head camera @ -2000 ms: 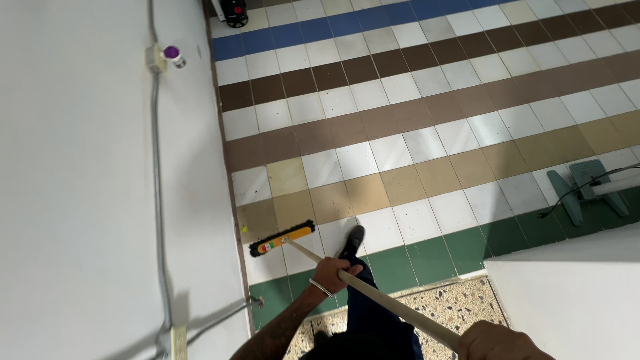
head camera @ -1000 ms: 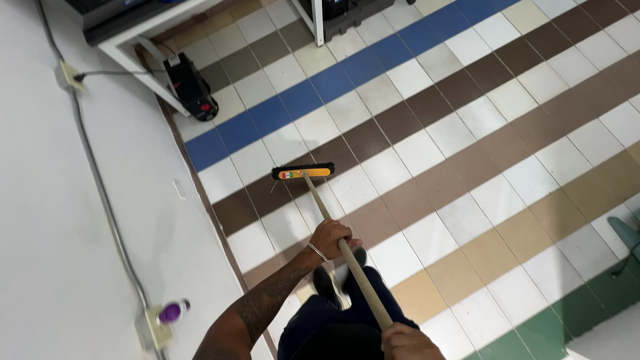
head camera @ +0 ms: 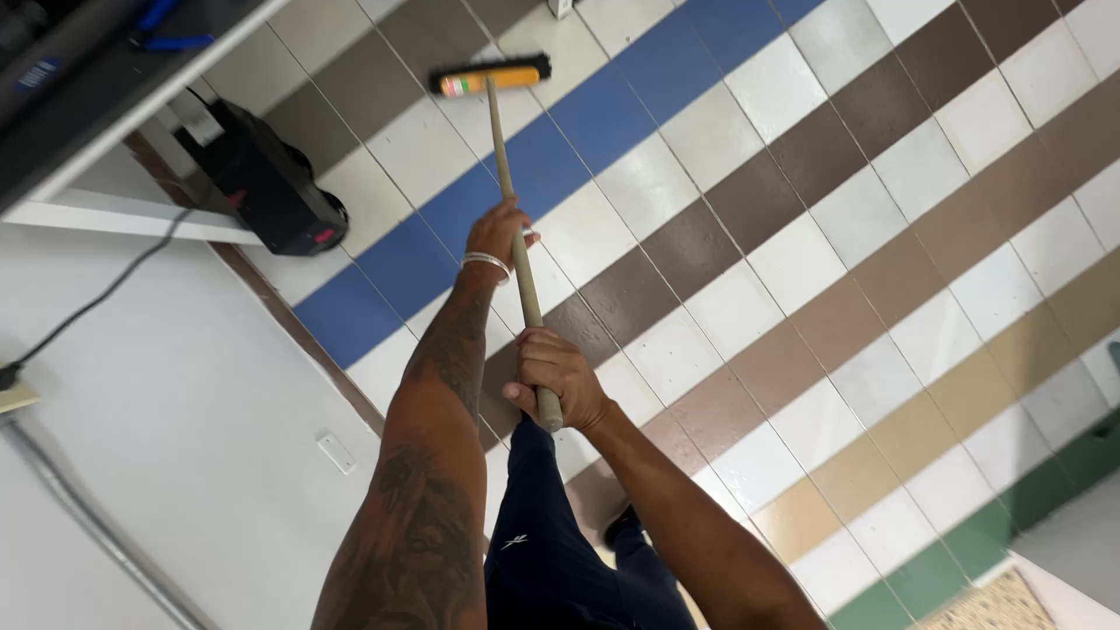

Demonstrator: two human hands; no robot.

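A push broom's wooden handle (head camera: 526, 278) runs from near my body up to its orange head with black bristles (head camera: 492, 77), which rests on the floor tiles at the top of the view. My left hand (head camera: 500, 232), with a light bracelet at the wrist, grips the handle partway along. Nearer my body, my right hand (head camera: 555, 374) is closed around the handle close to its end. The bristles lie across pale and grey tiles, beyond the blue tile stripe (head camera: 542, 166).
A black device (head camera: 262, 179) with a cord stands by the wall at the left, beneath a white-edged table (head camera: 153, 96) holding a blue-handled tool (head camera: 175, 39). A metal conduit (head camera: 96, 529) runs along the wall. A grey-white surface (head camera: 1072, 499) is at lower right.
The broom head has moved away from me, from the green stripe to the brown stripe and now past the blue one. The view has shifted toward the table. Both hands stay on the handle.
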